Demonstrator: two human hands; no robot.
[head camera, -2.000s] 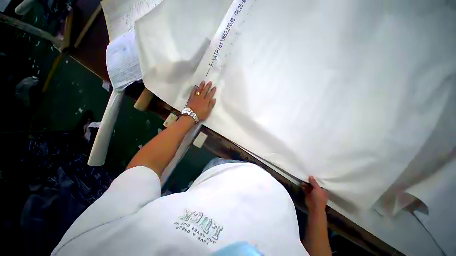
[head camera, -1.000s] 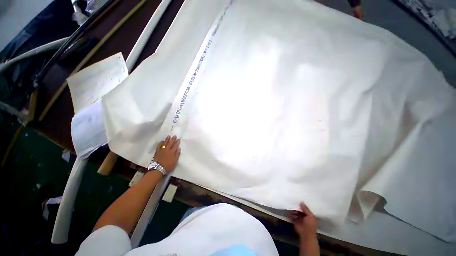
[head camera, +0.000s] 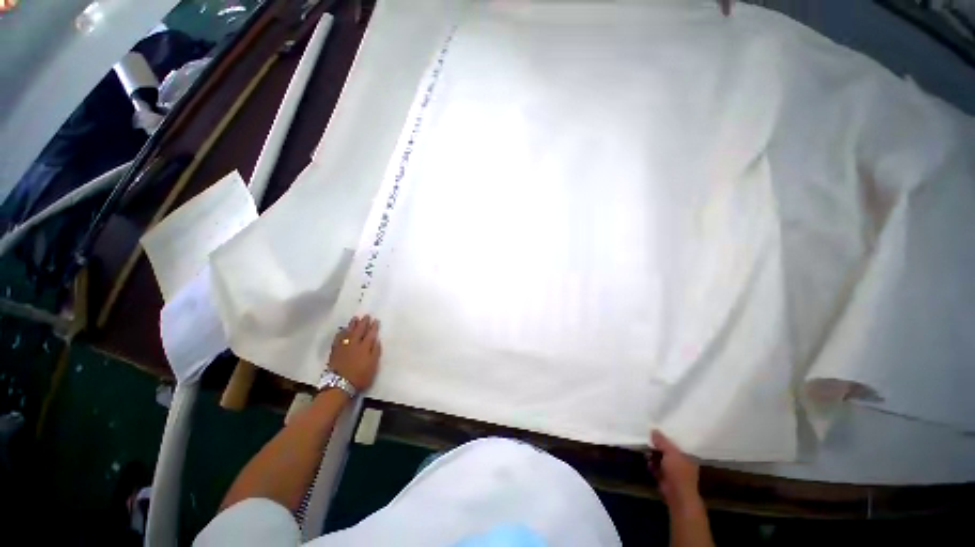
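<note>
A wide white fabric ply (head camera: 535, 246) covers the table, with folds toward the right. A selvedge strip with dark printed lettering (head camera: 387, 203) runs up its left part. My left hand (head camera: 356, 350), with a ring and a metal watch, lies flat on the cloth at the lower end of this strip, holding nothing. My right hand (head camera: 674, 468) pinches the near cloth edge at the table's front; its fingertips are partly hidden.
Papers with writing (head camera: 203, 240) lie left of the cloth. A long pale tube (head camera: 289, 112) and a thin tan stick (head camera: 203, 155) lie on the dark brown table end (head camera: 134, 321). Part of another person's hand (head camera: 726, 6) shows at the far cloth edge.
The cloth's near edge is straighter and the middle lies flatter. My right hand still holds the edge, and my left hand stays on the strip. The camera view has shifted.
</note>
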